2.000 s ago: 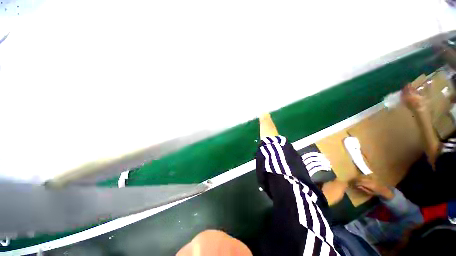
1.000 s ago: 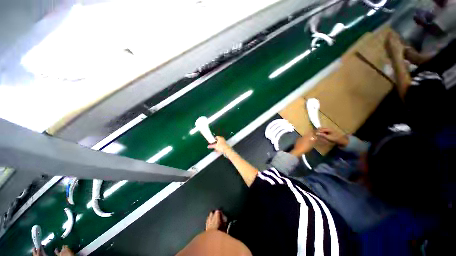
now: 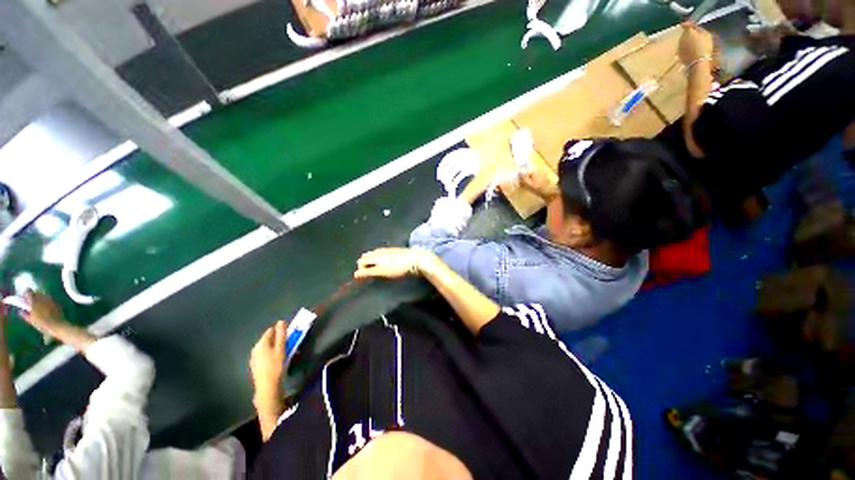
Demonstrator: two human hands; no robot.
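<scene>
My left hand point(image 3: 268, 360) holds a white plastic housing point(image 3: 304, 325) with a bright blue cell in it, above the dark green bench edge point(image 3: 234, 314). My right hand point(image 3: 386, 263) is to the right of it, over the bench, with its fingers bent. A thin reddish wire point(image 3: 333, 298) runs from the housing to the fingertips of my right hand, which seem to pinch it. The wire is faint and blurred.
A green belt point(image 3: 375, 122) with white rails crosses behind the bench. A curved white housing point(image 3: 75, 248) lies on it at left, near a neighbour's hands point(image 3: 47, 314). A grey post point(image 3: 178, 141) slants down to the rail. A person in denim point(image 3: 525, 272) sits close at right.
The view has swung. My right hand has come back from the belt, where it held a white housing. My left hand now shows with a blue-celled housing, and a wire spans my hands.
</scene>
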